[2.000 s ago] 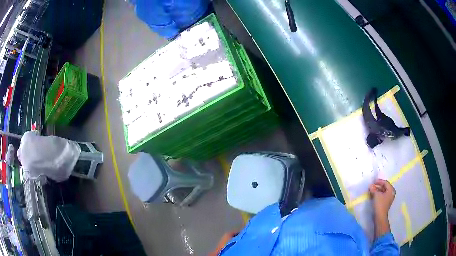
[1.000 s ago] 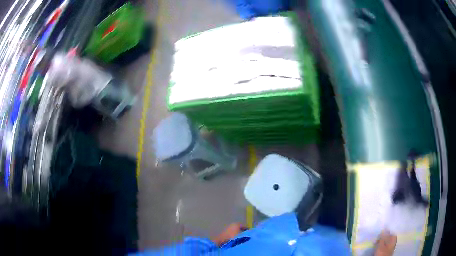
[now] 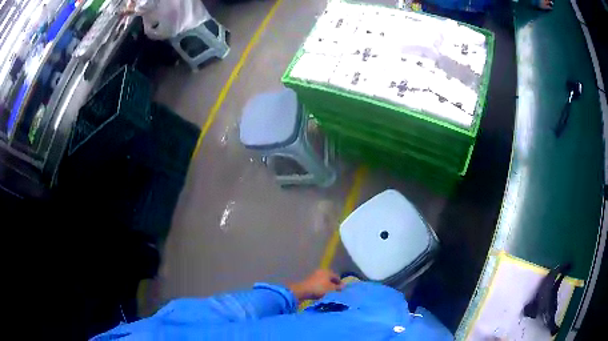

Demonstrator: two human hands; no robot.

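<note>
My left hand (image 3: 316,285) is small at the bottom centre, in a blue sleeve, in front of my blue smock and beside the near stool (image 3: 387,234). Its fingers are blurred, and whether they hold anything cannot be told. My right hand is not clearly in view; the bottom edge cuts off the area where it was. A taped white work area (image 3: 501,303) lies on the green bench at the bottom right. A black curved object (image 3: 547,296) rests on it.
Stacked green crates (image 3: 393,143) with white-topped contents stand ahead. Another pale stool (image 3: 270,120) stands left of them. A dark crate (image 3: 113,110) is at the left, by the line. A seated person in a pale smock (image 3: 172,14) is at the upper left. A black tool (image 3: 569,106) lies on the bench.
The view has swung, so the crates and stools sit further right and the taped area lower right. My left hand shows more fully; my right hand has dropped out of clear view.
</note>
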